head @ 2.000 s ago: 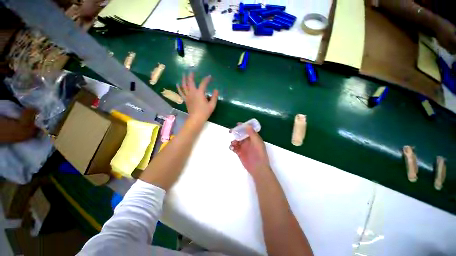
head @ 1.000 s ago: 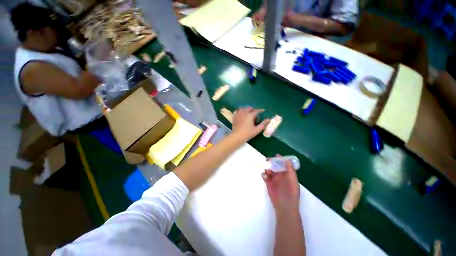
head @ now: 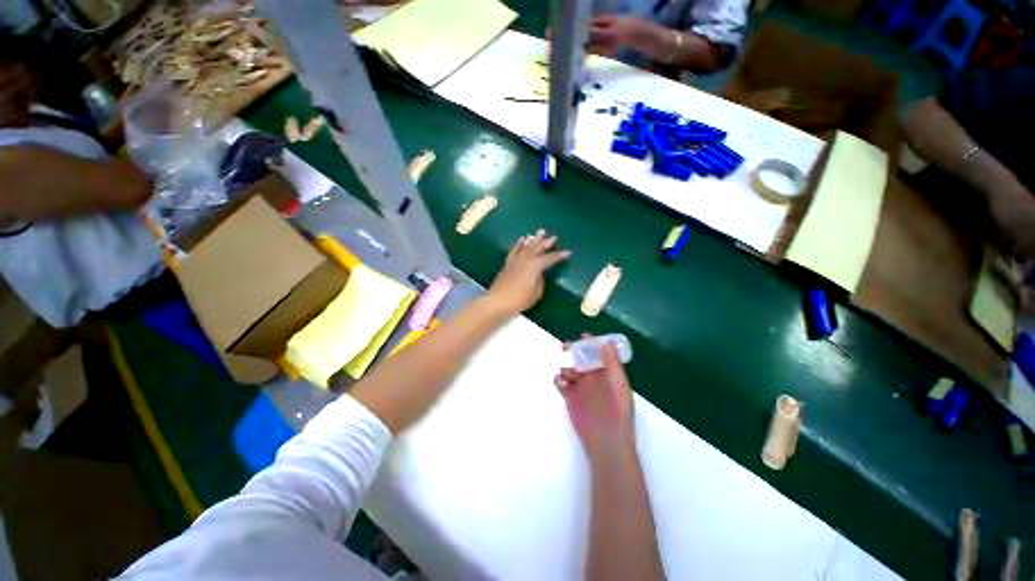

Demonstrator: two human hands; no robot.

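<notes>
Small beige parts lie spaced along the green conveyor belt (head: pixel 704 346). One beige part (head: pixel 602 289) lies just right of my left hand, and another (head: pixel 477 213) lies beyond it. My left hand (head: pixel 524 272) is over the belt's near edge, fingers spread and pointing away; whether something is under its palm is hidden. My right hand (head: pixel 598 397) holds a translucent white squeeze bottle (head: pixel 598 352) above the belt's near edge, by the white work surface (head: pixel 488 454). A further beige part (head: pixel 782 432) lies to the right.
A cardboard box (head: pixel 255 278), yellow folded sheet (head: pixel 354 323) and pink part (head: pixel 430 304) are at left. A metal upright (head: pixel 369 148) slants beside the belt. Blue cylinders (head: pixel 681 142) and a tape roll (head: pixel 779 179) are opposite. People sit at left and opposite.
Since one second ago the view has shifted, moving the scene left. The beige part near my left hand now lies farther from its fingers. The bottle remains in my right hand.
</notes>
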